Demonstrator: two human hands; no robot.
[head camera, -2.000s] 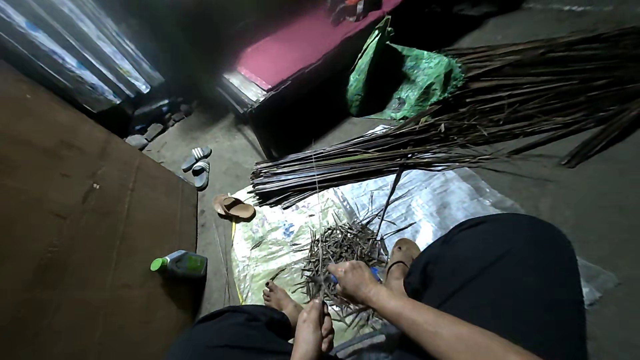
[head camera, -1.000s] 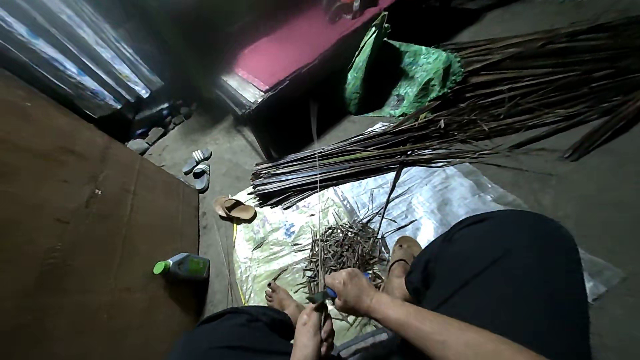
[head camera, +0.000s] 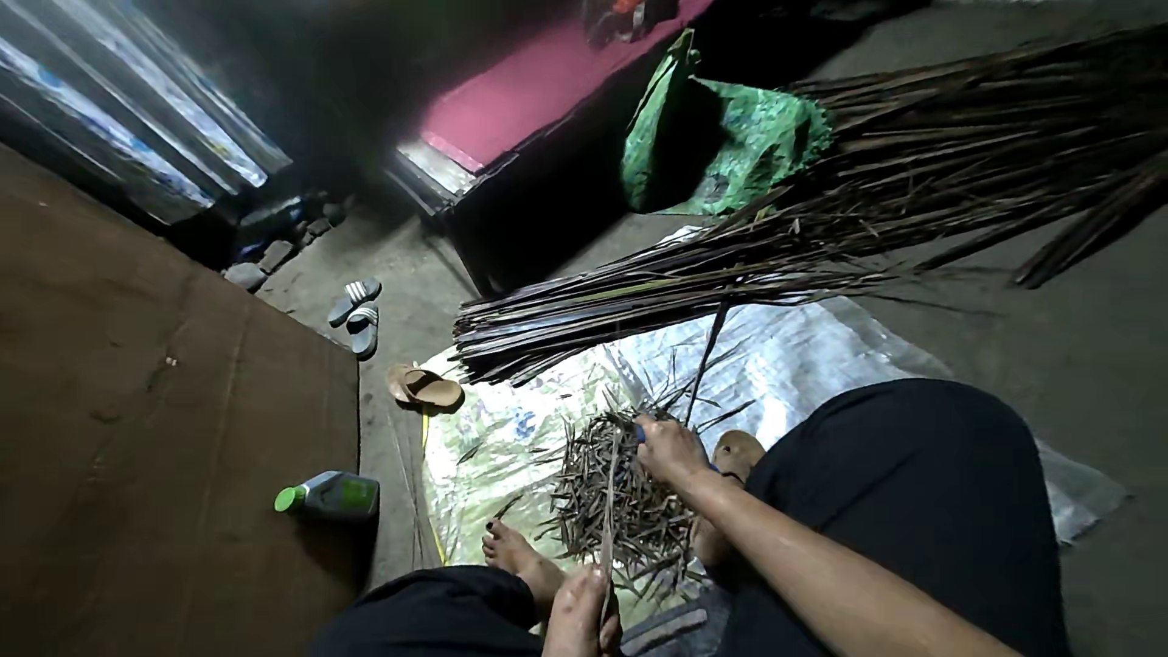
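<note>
My right hand (head camera: 671, 449) is closed round a blue-handled tool, probably a knife, over a pile of short cut leaf pieces (head camera: 593, 493). My left hand (head camera: 581, 607), lower in view, grips a thin strip of dried leaf (head camera: 610, 511) that runs up toward the tool. Beyond both hands lies a long bundle of dried brown leaf strips (head camera: 584, 315), its cut ends toward the left. A light woven plastic sheet (head camera: 493, 474) is spread under the pile and part of the bundle.
A green-capped bottle (head camera: 339, 495) stands beside a brown panel (head camera: 182, 392) at left. Sandals (head camera: 433, 390) and grey slides (head camera: 363, 328) lie on the floor. A green sack (head camera: 766, 137) is by the pink-topped bench (head camera: 511, 100). My feet and knees flank the pile.
My right hand has moved up and away from my left hand, where the two were close together one second ago. More of the strip now shows between them.
</note>
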